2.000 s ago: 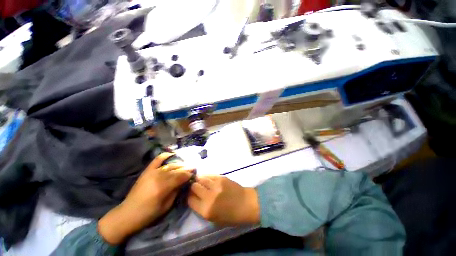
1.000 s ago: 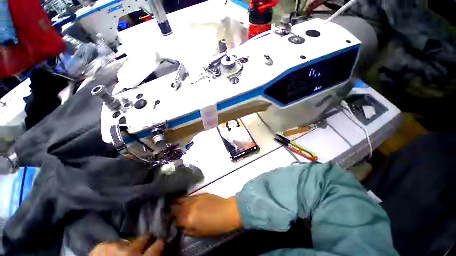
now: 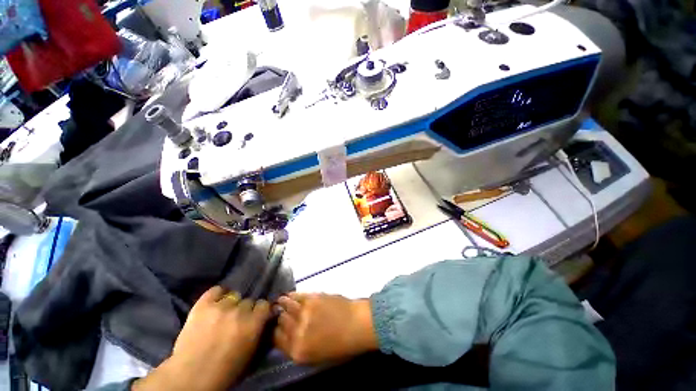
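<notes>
A dark grey garment (image 3: 153,260) lies heaped left of the needle area and over the table. A narrow folded seam edge (image 3: 267,263) runs from the presser foot (image 3: 269,220) down towards my hands. My left hand (image 3: 221,328) lies on the garment with its fingertips pinching the folded cloth. My right hand (image 3: 320,327) pinches the same cloth just beside it, the fingertips of both hands almost touching. The needle tip is too small to make out. The white sewing machine head (image 3: 305,130) stands beyond my hands.
A smartphone (image 3: 377,203) lies under the machine arm. Right of it are thread snips (image 3: 475,224), a tool with an orange-brown part (image 3: 481,195) and a thin grey cord (image 3: 591,200). A red cloth (image 3: 65,46) hangs at the upper left.
My left hand has come up from the lower picture edge to beside my right hand. The garment is flatter near the presser foot, and its folded edge now shows. The phone picture has changed.
</notes>
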